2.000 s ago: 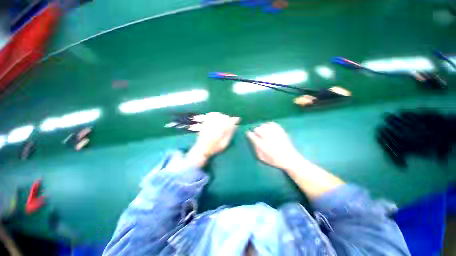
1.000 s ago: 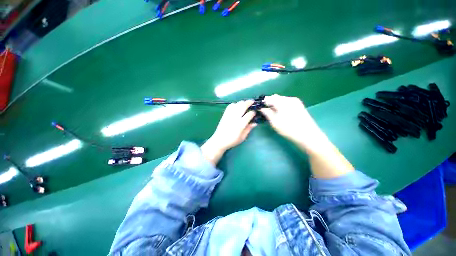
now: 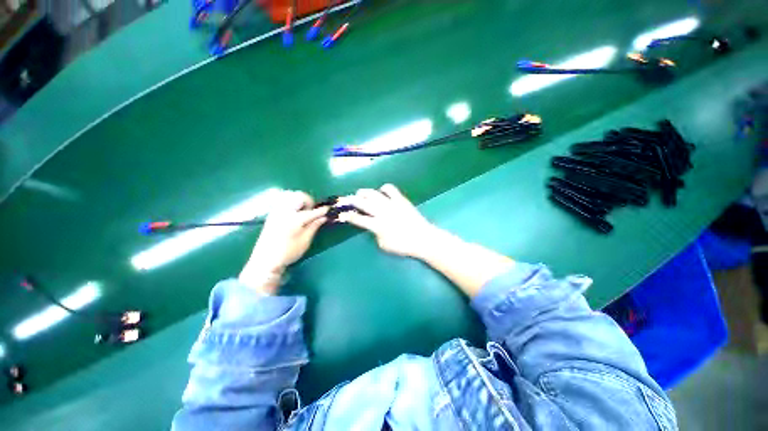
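A wire harness (image 3: 210, 224) lies along the green belt in front of me, its blue and red tips at the left. My left hand (image 3: 290, 227) holds its black cluster end (image 3: 331, 209) from the left. My right hand (image 3: 383, 217) grips the same black end from the right, the fingertips of both hands almost meeting. The fingers hide most of the cluster, so I cannot tell how its parts sit. Black housings (image 3: 621, 172) lie heaped on the bench strip at the right.
More harnesses lie along the belt, one (image 3: 408, 148) just beyond my hands and one (image 3: 118, 327) at the left. Several blue-red tips (image 3: 316, 32) lie by an orange-red tray (image 3: 295, 8) at the top. A blue bin (image 3: 678, 307) stands below the bench edge at right.
The harness and both my hands on it have shifted left in the view. The other harnesses and the housing heap also appear further left. The red tool has left the view.
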